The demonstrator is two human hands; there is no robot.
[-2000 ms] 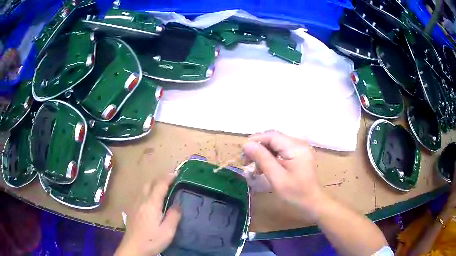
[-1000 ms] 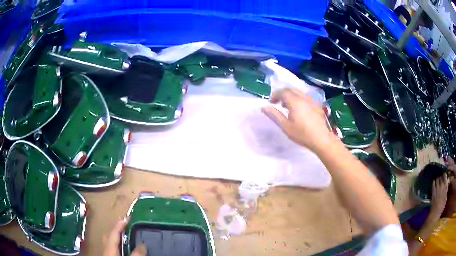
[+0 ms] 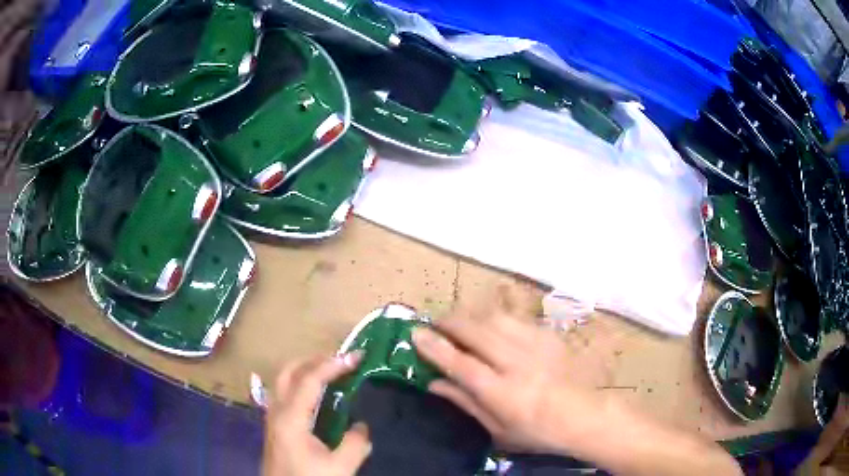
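Observation:
A glossy green car body shell (image 3: 386, 346) with a silver edge and dark hollow middle lies at the near edge of the board, its lower part cut off by the frame. My left hand (image 3: 312, 418) grips its left side, thumb over the inner rim. My right hand (image 3: 503, 372), slightly blurred, presses its fingers on the green end of the shell. Whether a small panel lies under those fingers is hard to tell. No stick shows.
Car shells (image 3: 154, 214) are piled at left, others (image 3: 743, 355) at right. A white sheet (image 3: 540, 195) lies ahead with green panels (image 3: 596, 121) along its far edge. Clear crumpled blobs (image 3: 566, 309) lie by the sheet. Blue bin walls (image 3: 633, 46) stand behind. A person's hand (image 3: 827, 451) shows at lower right.
My right hand has come back from the panels on the sheet to the shell. My left hand has moved up its side. The view has turned and tilted.

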